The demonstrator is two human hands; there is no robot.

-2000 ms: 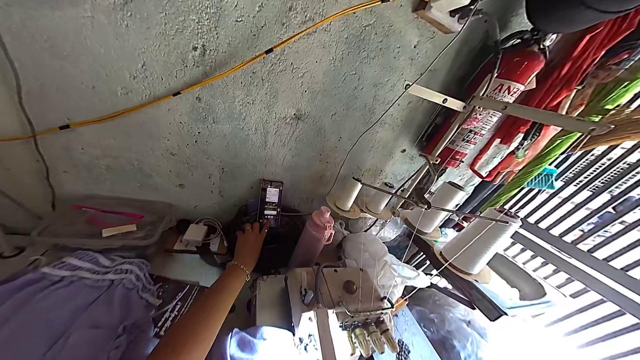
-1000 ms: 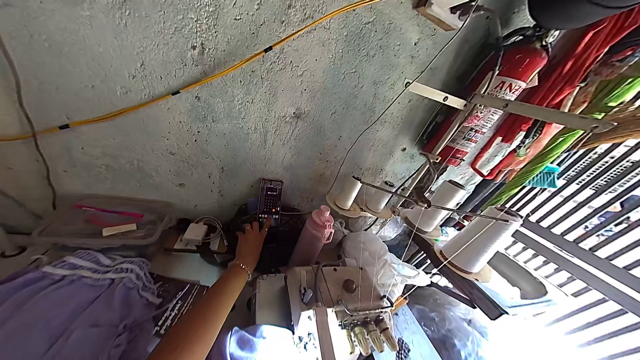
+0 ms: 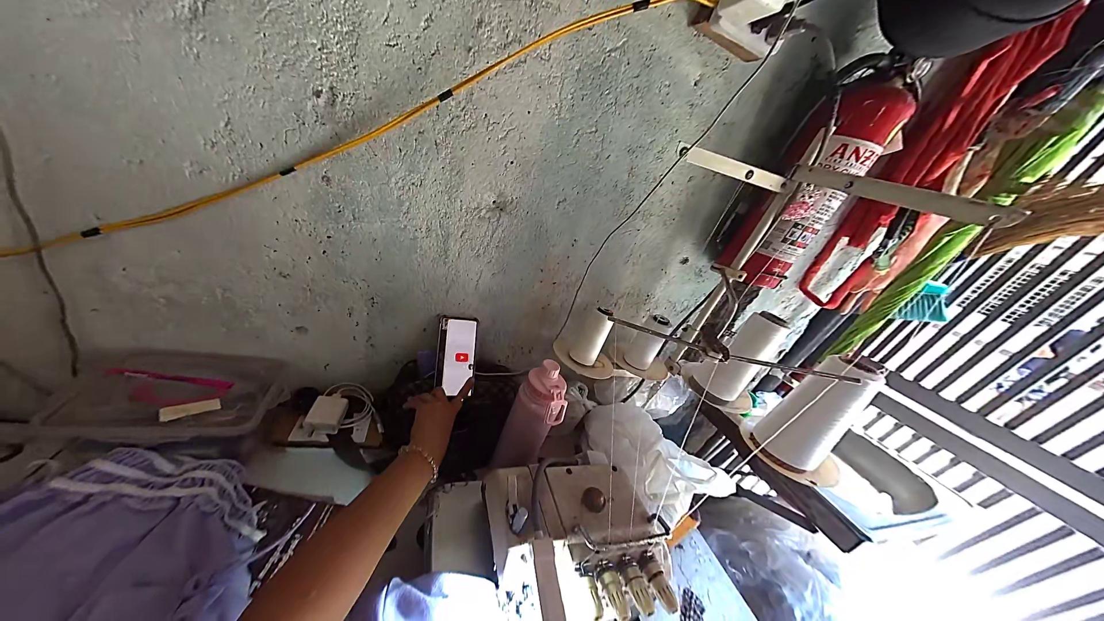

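Note:
A smartphone (image 3: pixel 458 355) stands upright against the wall, its screen mostly white with a red icon. One arm with a beaded bracelet comes up from the bottom; its hand, which I take for my left hand (image 3: pixel 437 414), has a finger at the phone's lower right edge and holds nothing that I can see. My right hand is out of view. Right of the hand stands a pink water bottle (image 3: pixel 530 414). Below it is an overlock sewing machine (image 3: pixel 565 509) with several threads running to it. Lavender fabric (image 3: pixel 129 535) with ruffles lies at the left.
White thread cones (image 3: pixel 815 414) sit on a stand at the right, beside a red fire extinguisher (image 3: pixel 849 129) on the wall. A clear plastic box (image 3: pixel 259 392) and a white charger (image 3: pixel 326 414) are at the left. A white plastic bag (image 3: pixel 642 457) lies behind the machine.
The phone's screen has gone from a dark page with small icons to a white page with a red icon. The hand has moved slightly, its finger now at the phone's lower right.

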